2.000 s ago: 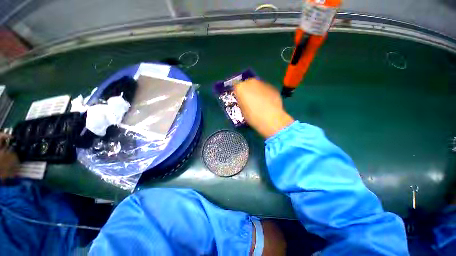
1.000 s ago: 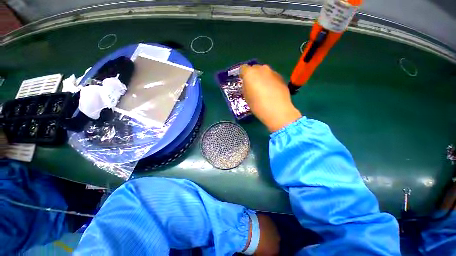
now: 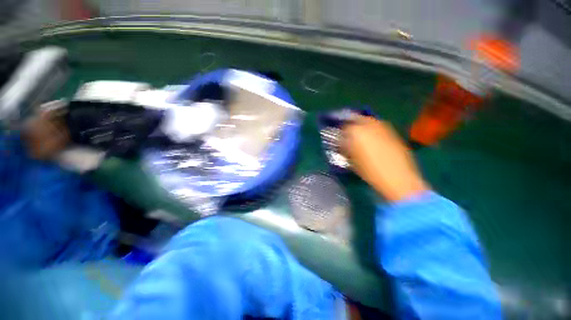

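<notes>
The whole view is blurred. My right hand [image 3: 383, 156] reaches over the small purple bin [image 3: 332, 139], with its fingers at the bin's upper part. Bright silver pieces show in the bin beside the fingers. The blur and the back of the hand hide whether the fingers hold a piece. The round grey screw tray [image 3: 318, 201] lies just below the bin. My left sleeve shows at the bottom, but my left hand is out of the picture. The orange electric screwdriver [image 3: 444, 111] hangs tilted to the right of my right hand.
A large blue disc [image 3: 289, 147] left of the bin carries a clear bag, a grey-beige sheet and a crumpled white wipe [image 3: 195, 120]. Further left is a black compartment tray [image 3: 103, 127]. Another person's hand [image 3: 47, 134] is beside it, near a whitish block [image 3: 32, 81].
The view has swung, so the bench things appear further right and blurred. My right hand stays at the purple bin. The other person's hand and the whitish block now show at the left.
</notes>
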